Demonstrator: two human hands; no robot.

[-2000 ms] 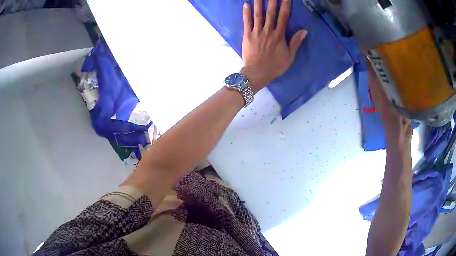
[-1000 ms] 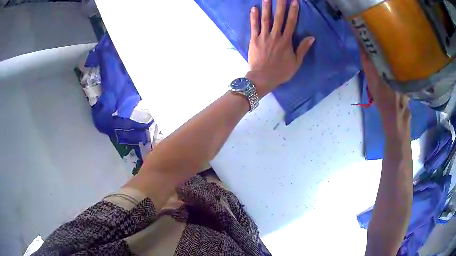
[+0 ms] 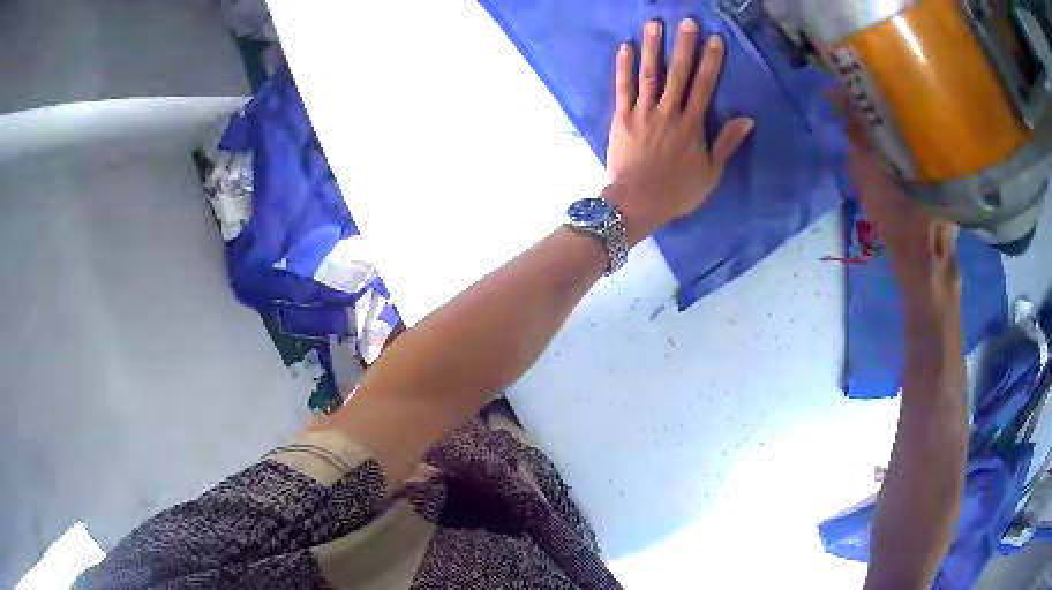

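A blue fabric lay [image 3: 738, 248] lies flat on the white table [image 3: 646, 403] at the top centre. My left hand [image 3: 673, 138] rests palm down on it, fingers spread, with a watch on the wrist. The cutting machine [image 3: 940, 92], grey with an orange motor band, stands at the upper right, at the lay's right side. My right hand [image 3: 894, 190] is partly behind the machine; its fingers are hidden, so its grip cannot be seen. A blue cut panel [image 3: 871, 346] lies under my right forearm.
Crumpled blue and white scraps [image 3: 283, 196] are heaped below the table's left edge. Creased blue cloth [image 3: 981, 507] lies at the lower right. A red tie [image 3: 865, 240] shows beside my right wrist. A white piece [image 3: 64, 559] is at the lower left.
The lay, my left hand and the table have shifted right and down in the picture. My left hand stays flat on the lay. More of the blue panel shows below the machine.
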